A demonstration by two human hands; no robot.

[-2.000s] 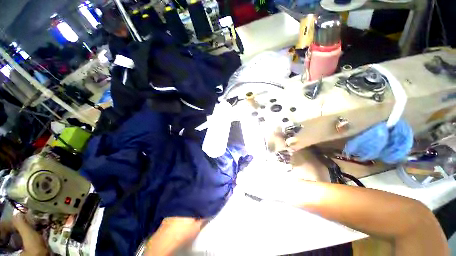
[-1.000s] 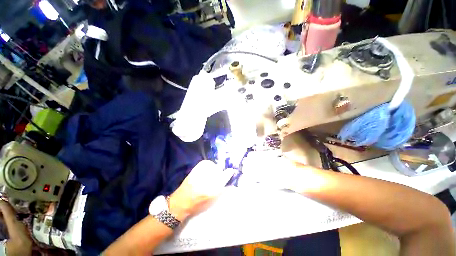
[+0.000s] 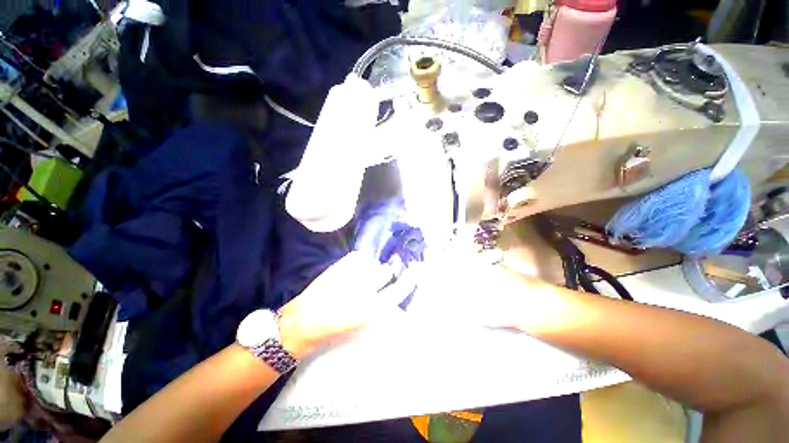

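Observation:
The navy garment (image 3: 199, 208) lies in a large heap left of the cream sewing machine (image 3: 588, 130). A lighter blue part of it (image 3: 400, 242) shows under the bright machine lamp (image 3: 327, 160). My left hand (image 3: 346, 294), with a watch on its wrist, holds the fabric edge just left of the needle area. My right hand (image 3: 471, 290) is beside the machine head's lower end, washed out by glare. Its fingers cannot be made out. The needle and presser foot are lost in the glare.
Black shears (image 3: 597, 277) lie under the machine arm. A light blue yarn bundle (image 3: 688, 212) hangs on the arm. A round tray (image 3: 722, 281) of small items is at right. A pink bottle (image 3: 578, 33) stands behind. Another machine (image 3: 43, 277) is at left.
My left hand has come up from the lower edge to the fabric under the lamp. The view has shifted, and the lighter blue fabric now lies between my hands.

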